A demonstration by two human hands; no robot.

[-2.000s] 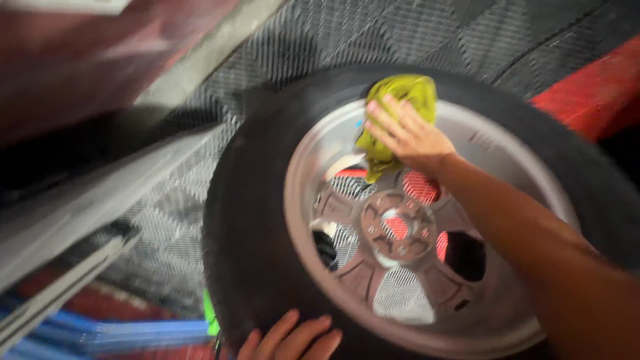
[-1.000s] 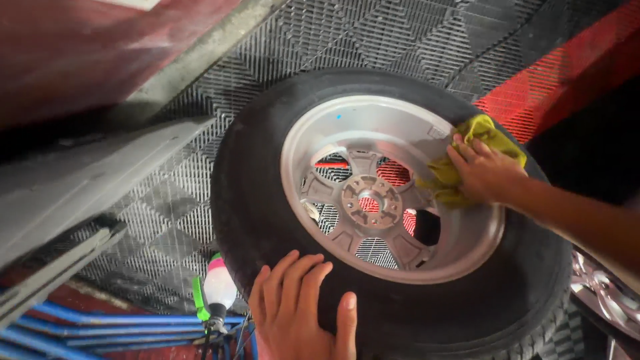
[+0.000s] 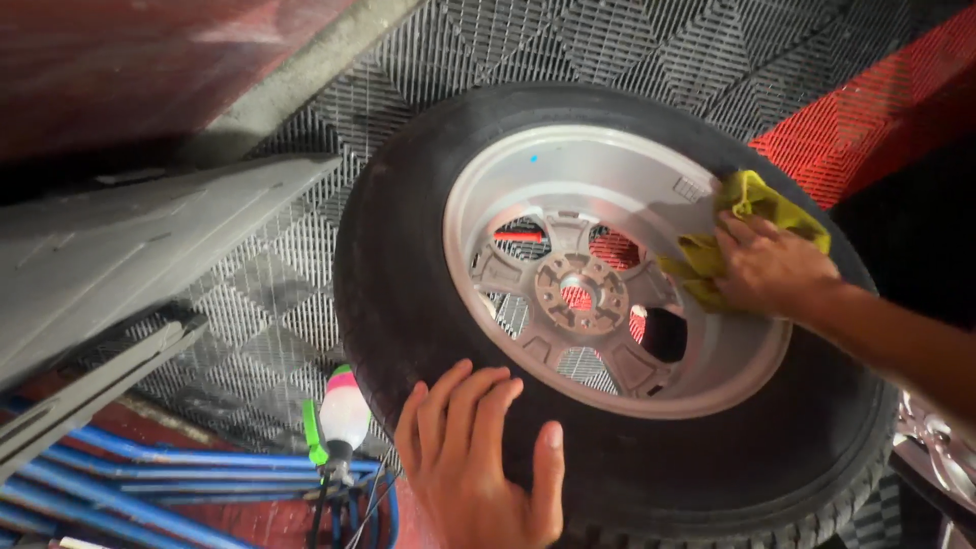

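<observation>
A black rubber tyre on a silver alloy wheel rim fills the middle of the view, the inner side of the rim facing me. My right hand presses a yellow-green cloth on the rim's right edge, part of the cloth hanging inside the barrel. My left hand lies with fingers apart on the tyre's lower left sidewall and holds nothing.
A white spray bottle with a green trigger stands at lower left, by blue metal tubes. Grey panels reach in from the left. Grey and red grid tiles cover the floor. Another wheel shows at the right edge.
My right hand has moved with the cloth from the top of the rim to its right side. My left hand has stayed at the tyre's lower left. The view has shifted.
</observation>
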